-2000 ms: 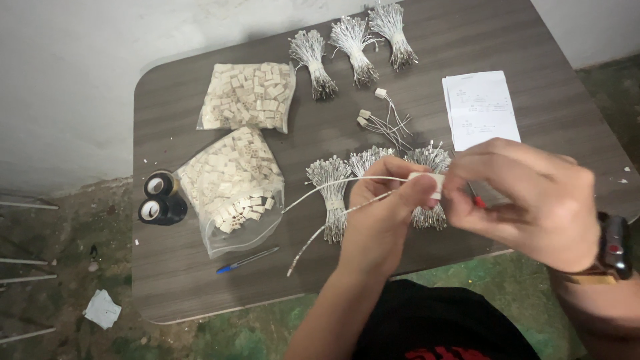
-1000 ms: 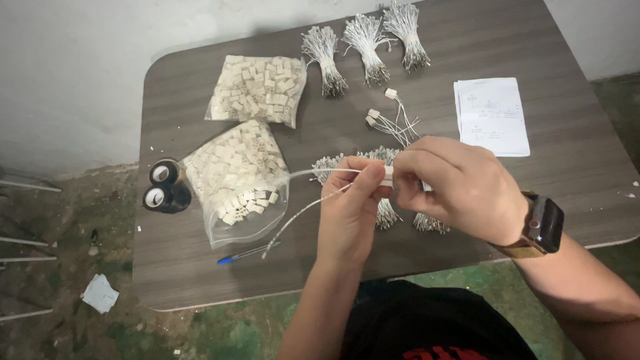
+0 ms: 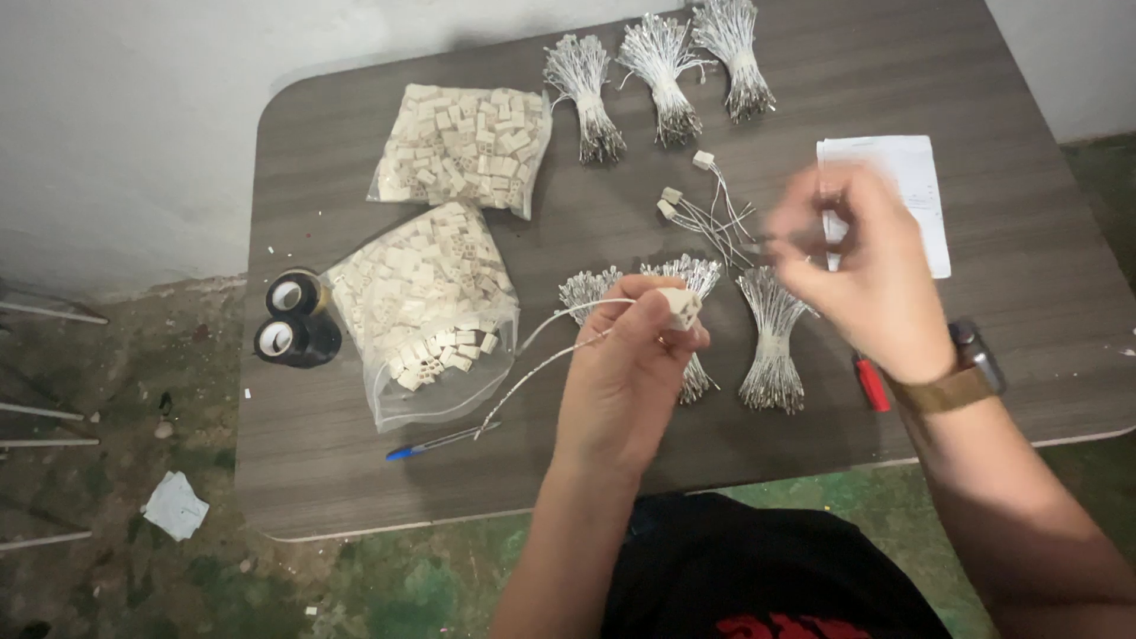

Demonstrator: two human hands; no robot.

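My left hand [image 3: 630,364] pinches a white connector block [image 3: 680,308] between thumb and fingers, above the near wire bundles. Two white wires [image 3: 541,362] trail from it to the left. Up and to its right, my right hand [image 3: 852,257] is blurred, thumb and fingertips near each other; whether it holds anything cannot be told. Beyond the hands, several white connectors [image 3: 672,195] with short wires attached lie on the table. A bundle of white wires [image 3: 772,355] lies between my hands, and a red-handled tool [image 3: 871,383] rests below my right hand.
Two plastic bags of white connectors [image 3: 466,146] lie at the left of the table [image 3: 355,488]. Beside them are rolls of black tape [image 3: 297,319] and a blue-capped pen [image 3: 435,441]. More wire bundles [image 3: 664,84] lie at the far side. Papers bearing writing [image 3: 923,204] lie at the right.
My right hand has moved away from the connector in my left hand, up and to the right. The red-handled tool and a near wire bundle are more exposed.
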